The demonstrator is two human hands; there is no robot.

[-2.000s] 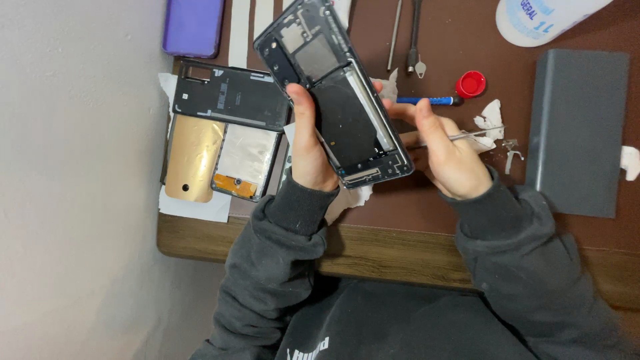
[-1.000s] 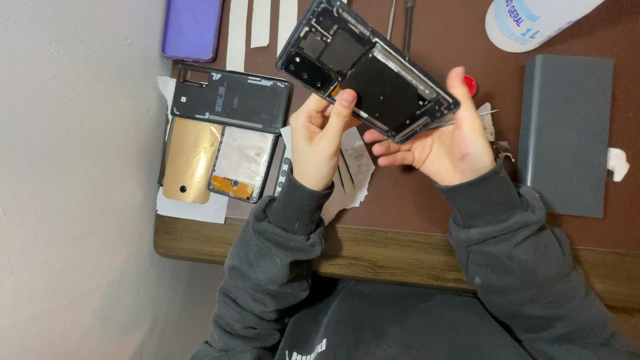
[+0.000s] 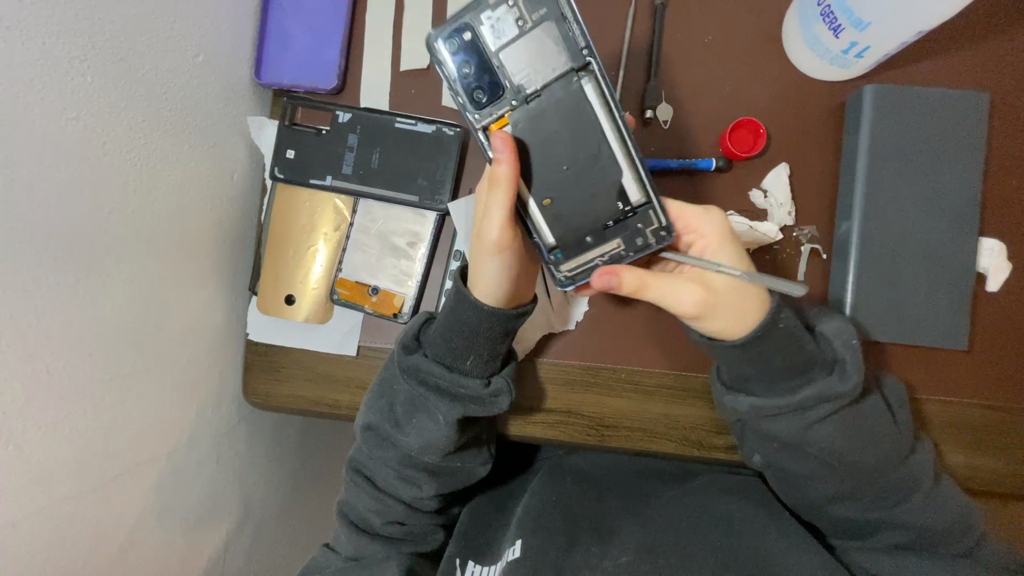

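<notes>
A smartphone with its back cover off (image 3: 572, 160) is held tilted above the brown mat, its camera module at the upper left and its inner frame facing up. My left hand (image 3: 504, 232) grips its left long edge, the thumb beside a small orange flex cable (image 3: 499, 123). At the lower right corner my right hand (image 3: 696, 272) holds the phone with thumb and fingers. A thin metal tool (image 3: 744, 274) sticks out to the right across the right palm; how it is held is partly hidden.
Left lie a black phone back cover (image 3: 368, 156), a gold panel (image 3: 304, 252), an opened phone part (image 3: 388, 240) and a purple case (image 3: 302, 44). Beyond my right hand are a blue-handled tool (image 3: 684, 165), red cap (image 3: 744, 138), torn white scraps (image 3: 774, 196), grey block (image 3: 912, 216) and white bottle (image 3: 860, 32).
My right hand has closed on the phone's lower corner, where one second ago its fingers were spread beside it. The phone has turned to a steeper angle.
</notes>
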